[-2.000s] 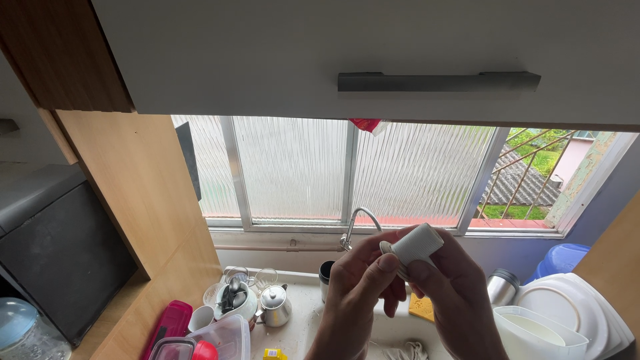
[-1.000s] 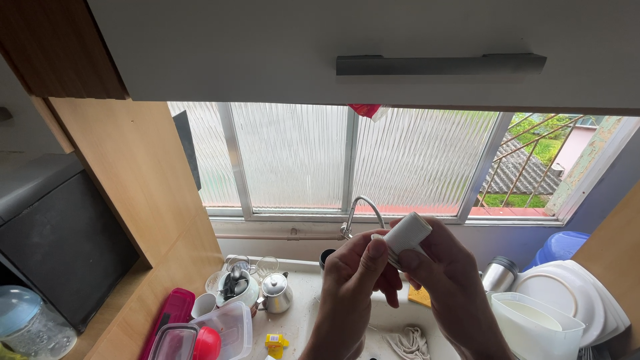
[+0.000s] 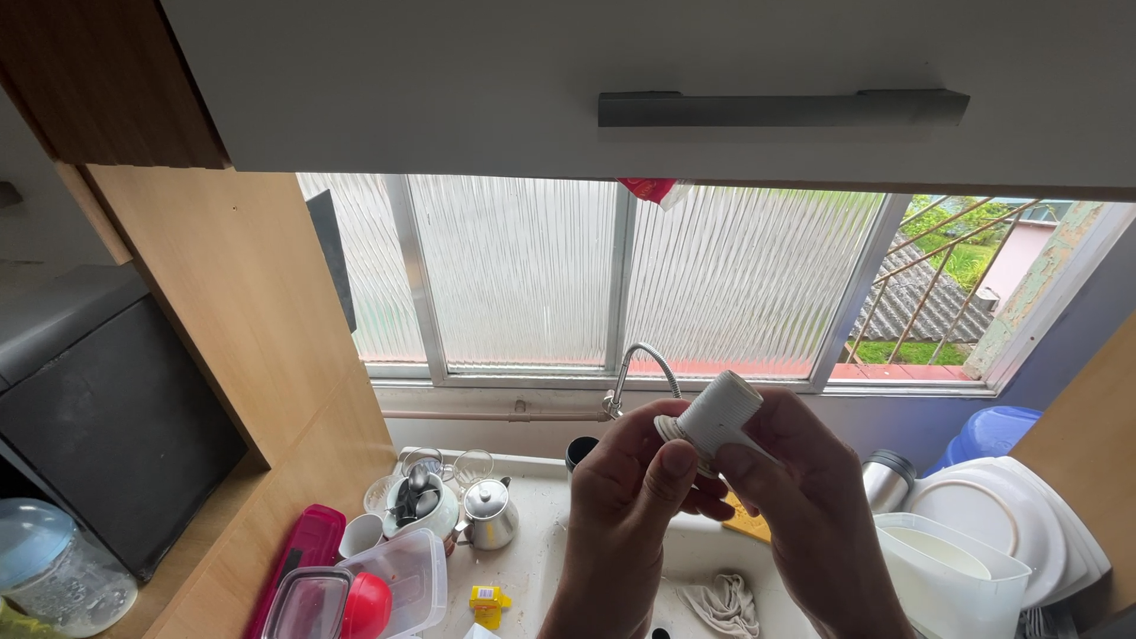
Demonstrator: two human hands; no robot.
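Both my hands are raised over the sink, holding a white threaded plastic pipe fitting (image 3: 717, 415) between them. My left hand (image 3: 635, 470) pinches the ringed, flanged lower end with thumb and fingers. My right hand (image 3: 781, 479) has its thumb on the fitting's side, near a flat white edge. The ribbed, tube-like end points up and to the right. Fingers hide part of the flange. Behind the hands curves a flexible metal faucet spout (image 3: 652, 355).
A sink (image 3: 692, 550) holds a crumpled cloth (image 3: 723, 605). Left are a metal pot (image 3: 489, 515), a cutlery container (image 3: 426, 506), clear plastic tubs (image 3: 404, 577) and a yellow packet (image 3: 487, 607). Right stand white plates (image 3: 985, 515) and a white container (image 3: 950, 559). A cabinet handle (image 3: 781, 109) juts overhead.
The fitting has tilted in my hands, and its ribbed side now shows where a smooth white side faced the view before. Both hands remain on it.
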